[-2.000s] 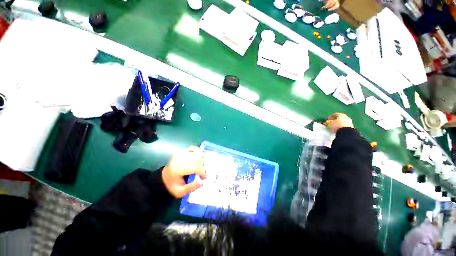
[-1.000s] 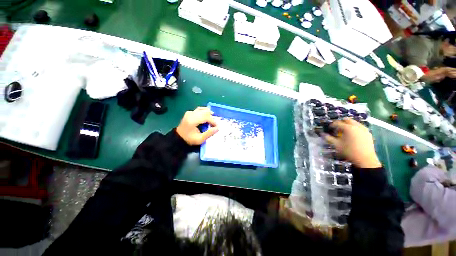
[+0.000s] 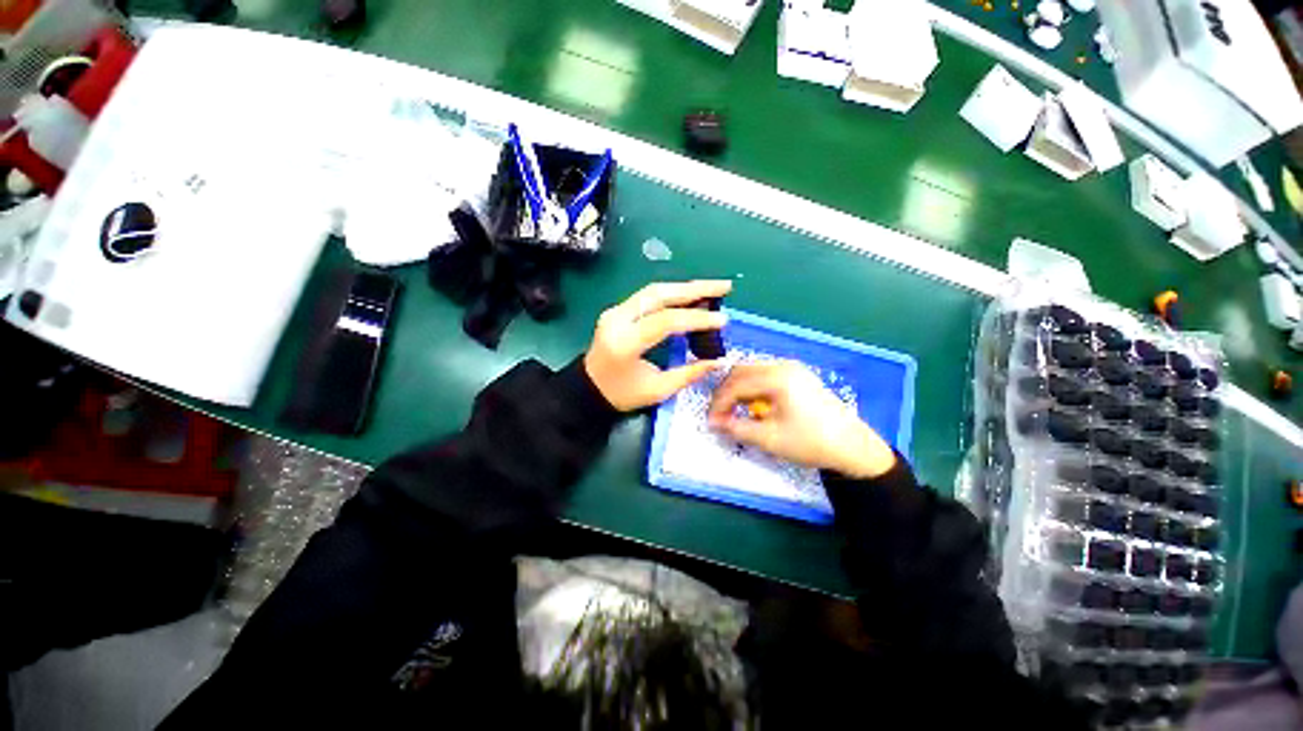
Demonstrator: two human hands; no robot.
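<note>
My left hand (image 3: 642, 346) holds a small black housing (image 3: 706, 333) between thumb and fingers above the upper left of the blue parts tray (image 3: 897, 414). The tray has a pale bottom with many tiny specks. My right hand (image 3: 800, 417) is over the middle of the tray, beside the housing, fingers bent together. A small orange piece (image 3: 757, 409) shows at its fingertips; it is too small to tell its shape.
A clear blister tray (image 3: 1012, 500) with rows of black units stands at right. The black tool box (image 3: 555, 236) with blue-handled tools, a crumpled black bundle (image 3: 493, 271), a black phone (image 3: 350, 350) and a white foam sheet (image 3: 215, 214) lie left. White boxes (image 3: 889, 54) stand across the bench.
My right hand has moved left from the blister tray to over the blue tray. A black housing now shows in my left hand, and an orange piece at my right fingertips.
</note>
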